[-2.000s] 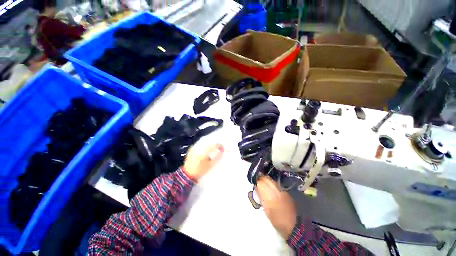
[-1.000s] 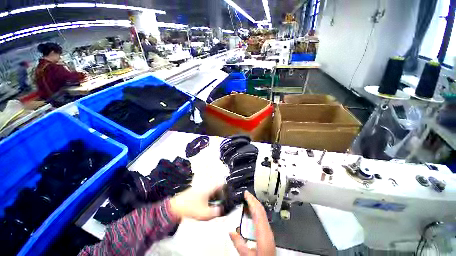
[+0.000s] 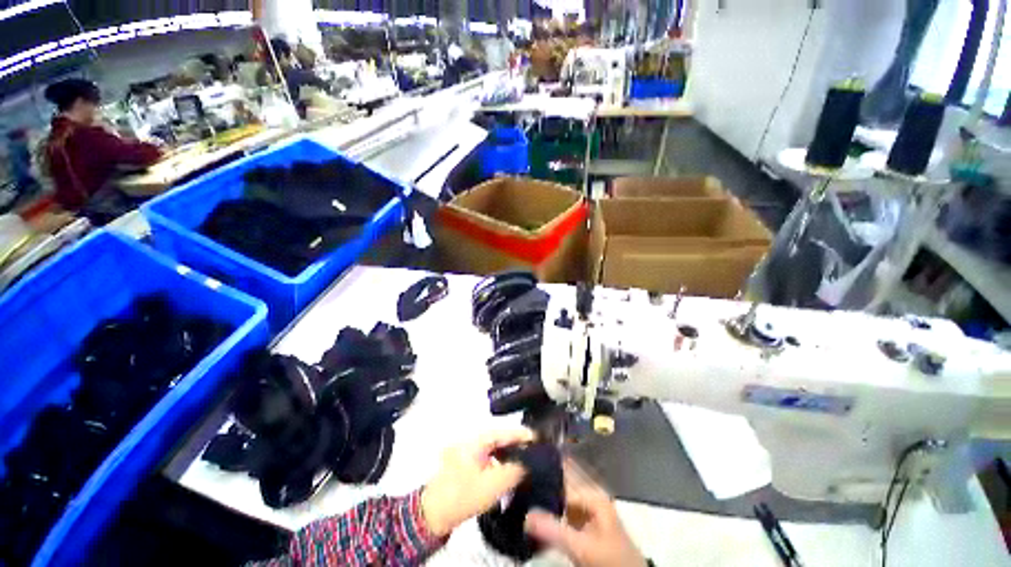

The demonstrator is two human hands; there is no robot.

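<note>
A black band piece (image 3: 526,504) is held between my two hands, just in front of the needle area. My left hand (image 3: 475,485) grips its left upper side. My right hand (image 3: 593,526) is on its right side, slightly blurred, with the thumb on the band. The presser foot and needle area (image 3: 584,410) of the white sewing machine (image 3: 765,371) is just beyond my right hand. Worked bands (image 3: 517,346) overlap in a row behind and left of the needle. Unsorted bands (image 3: 322,421) lie in a heap at the left.
A single black loop (image 3: 422,297) lies apart. Blue crates (image 3: 261,321) with black pieces stand left, cardboard cartons (image 3: 678,249) behind. A white scrap (image 3: 718,452) and black snips (image 3: 776,534) lie right. Thread cones (image 3: 834,124) stand upper right. A person (image 3: 89,150) sits far left.
My hands have come together on a black band at the table's front. The left hand has moved away from the heap since the earliest frame. The camera view has tilted up.
</note>
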